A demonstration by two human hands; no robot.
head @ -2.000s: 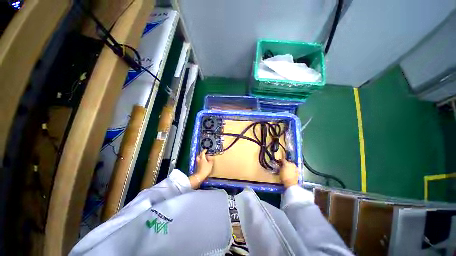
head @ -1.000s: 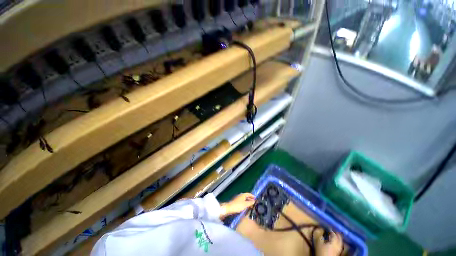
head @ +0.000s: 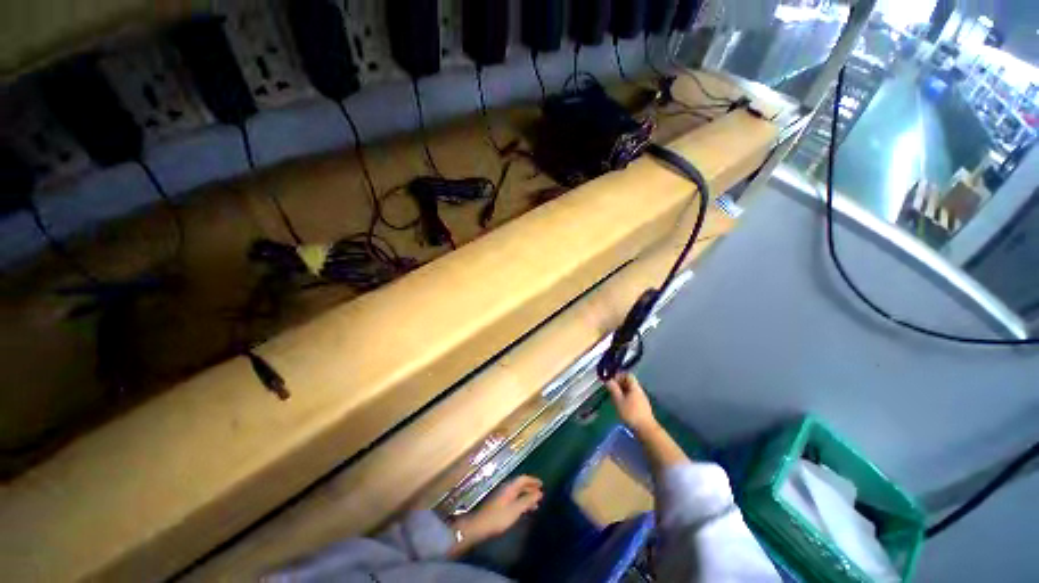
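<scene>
My right hand (head: 630, 401) holds the lower end of a bundled black cord (head: 633, 325) that hangs over the shelf edge. The cord runs up to a black block (head: 590, 128) lying on the shelf at the upper middle. My left hand (head: 505, 511) is lower and to the left, in front of the shelf edge, fingers loosely curled and nothing visible in it. Below, a blue crate (head: 641, 542) with a tan cardboard sheet (head: 613, 493) is partly hidden by my right sleeve.
Tan shelf beams (head: 376, 336) cross from lower left to upper right. Black adapters (head: 324, 43) sit in a socket strip behind, with cords on the shelf. A green crate (head: 786, 515) with white material stands at lower right by the grey wall (head: 786, 342).
The view has shifted up and closer to the shelf. Both hands have left the blue crate. My right hand has taken hold of the hanging cord bundle.
</scene>
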